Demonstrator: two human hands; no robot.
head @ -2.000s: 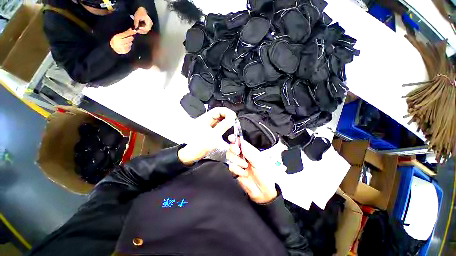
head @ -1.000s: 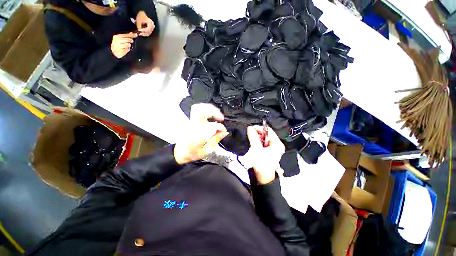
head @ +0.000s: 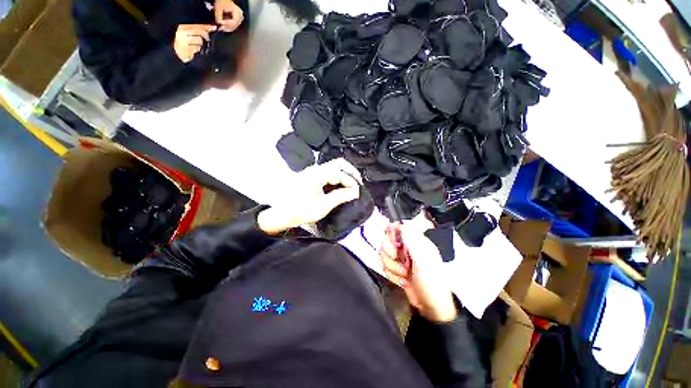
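My left hand (head: 314,198) grips a black pouch (head: 346,218) in front of my chest, with fingers over its upper edge. My right hand (head: 413,276) holds thin thread snips (head: 398,241) with a reddish handle, to the right of the pouch and apart from it. A thin dark line, perhaps a thread or strap, shows between the pouch and the right hand. A large pile of black pouches (head: 409,98) lies on the table just beyond both hands. Fine threads are too small to tell.
Two black pieces (head: 476,229) lie by white sheets (head: 489,265) at right. A coworker (head: 151,57) works at upper left. A carton of black pieces (head: 72,220) stands at lower left. Brown strips (head: 655,163) and blue crates (head: 617,318) are at right.
My hands have moved apart. My left hand now holds the pouch flatter at my chest; my right hand with the snips has moved down and right.
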